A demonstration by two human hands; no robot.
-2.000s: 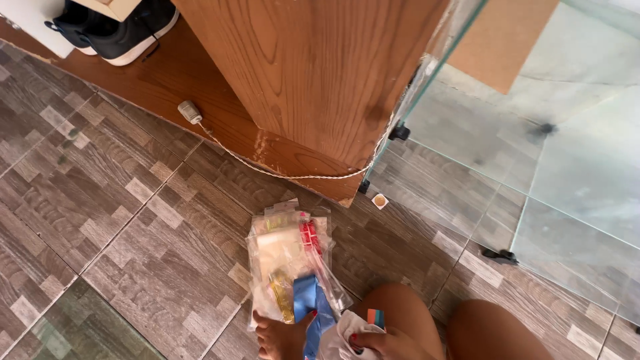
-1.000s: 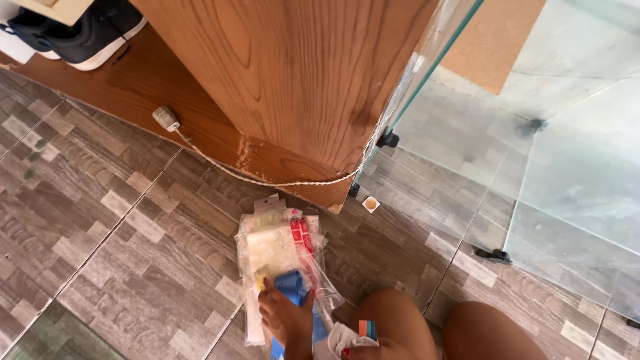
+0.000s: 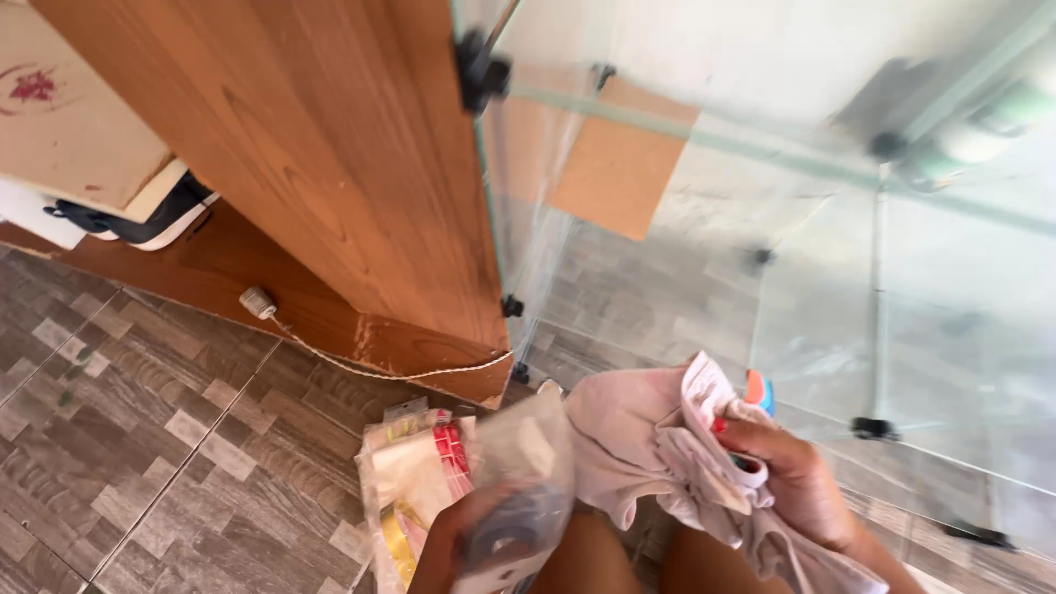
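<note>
My left hand [image 3: 462, 528], low in the middle of the head view, grips a clear plastic packet [image 3: 528, 470] with something blue-grey and round in it; the packet is blurred. My right hand [image 3: 792, 470] holds a bunched pale pink cloth [image 3: 660, 437] to the right of the packet. An orange and blue object [image 3: 760, 391] pokes out above the fingers of my right hand, partly hidden. Several clear plastic packets [image 3: 404, 462] with red, yellow and cream contents lie stacked on the tiled floor, left of and below the packet in my left hand.
A wooden cabinet [image 3: 330, 165] stands at upper left, with a corded white socket [image 3: 257, 303] on its base and dark shoes [image 3: 169, 219] beside a board. Glass shelving [image 3: 825, 330] with black connectors fills the right side, a brown sheet [image 3: 623, 165] behind the glass. My knees are below.
My left hand has lifted a packet off the floor pile. The cloth, low beside my knee before, is now raised in my right hand. The view has shifted toward the glass shelving.
</note>
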